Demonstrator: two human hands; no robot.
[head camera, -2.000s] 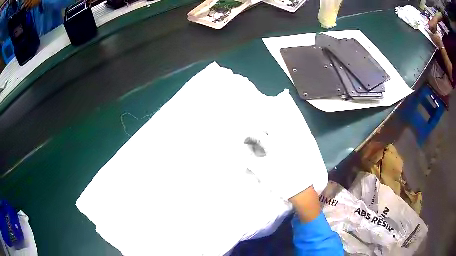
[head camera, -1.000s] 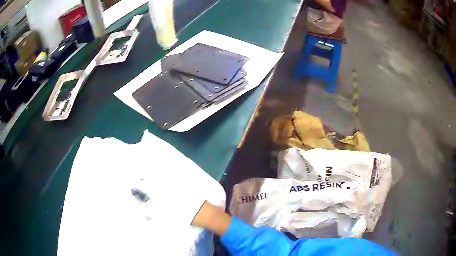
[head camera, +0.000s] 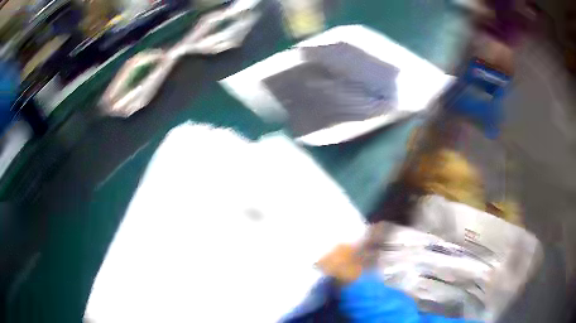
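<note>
The frame is motion-blurred. A large bright white cloth (head camera: 189, 221) lies on the green bench in front of me. My right hand (head camera: 265, 221) rests over its right part in a white glove that blends into the cloth; only a dim grey patch, the bare wrist and the blue sleeve stand out. The fingers cannot be made out. My left hand is not in view. Dark grey back cover plates (head camera: 328, 88) lie stacked on a white sheet (head camera: 417, 94) beyond the cloth.
Two pale housings with green inside, the nearer one (head camera: 114, 94), lie on the dark belt at upper left. A yellowish-white object (head camera: 303, 17) stands at the top. White sacks (head camera: 455, 258), yellow-brown material (head camera: 451, 173) and a blue stool (head camera: 483, 94) are on the floor at right.
The view has swung left again after turning right, so the bench, plates and sacks sit further right than one second ago. My right hand stays on the cloth.
</note>
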